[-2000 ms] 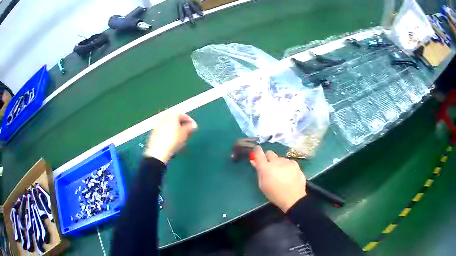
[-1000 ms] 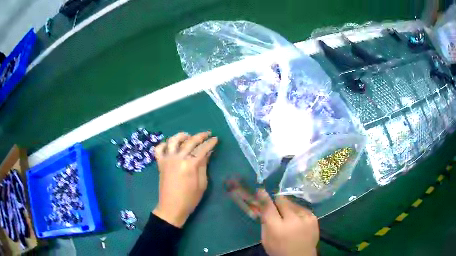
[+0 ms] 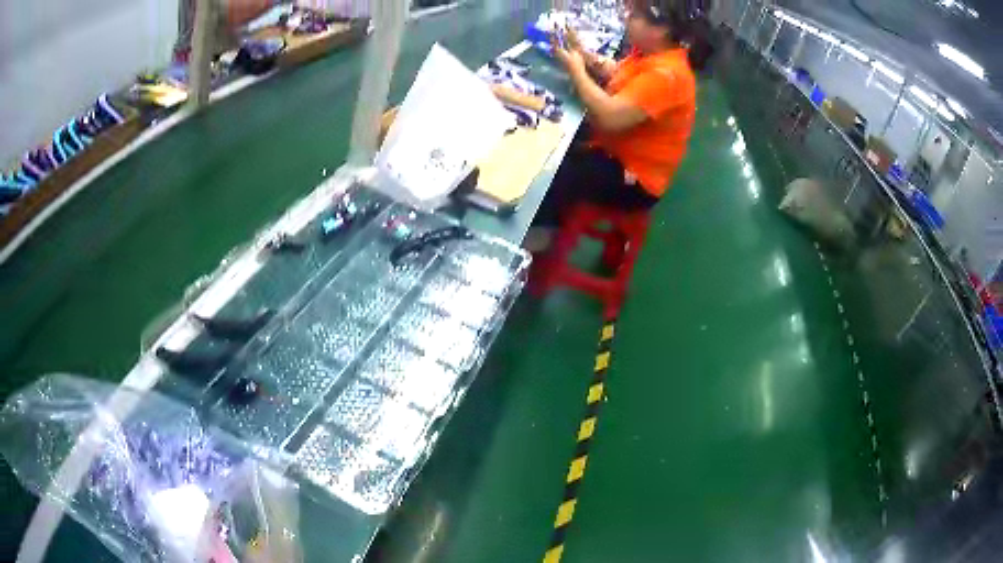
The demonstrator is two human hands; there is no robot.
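Note:
Neither of my hands can be made out. The large crumpled clear plastic bag (image 3: 143, 462) lies at the lower left, over the bench edge strip, with purplish-silver parts and bright glare inside. A small pinkish-red blur shows at the picture's bottom edge by the bag; I cannot tell what it is. Beside the bag lies a wide shiny clear plastic tray or sheet (image 3: 368, 363) with ridged compartments. Several black parts lie on it, among them a curved black piece (image 3: 429, 244) near its far end.
A white bag (image 3: 440, 138) and a brown cardboard piece (image 3: 517, 163) lie beyond the tray. A person in orange (image 3: 657, 105) sits farther along the bench on a red stool (image 3: 599, 255). Yellow-black tape (image 3: 583, 445) runs along the green floor. A pale upright post (image 3: 379, 83) stands at the line.
The view has swung right and up along the line. Both hands, the hammer, the blue bin and the small parts piles have left the picture. The clear bag now shows at the lower left.

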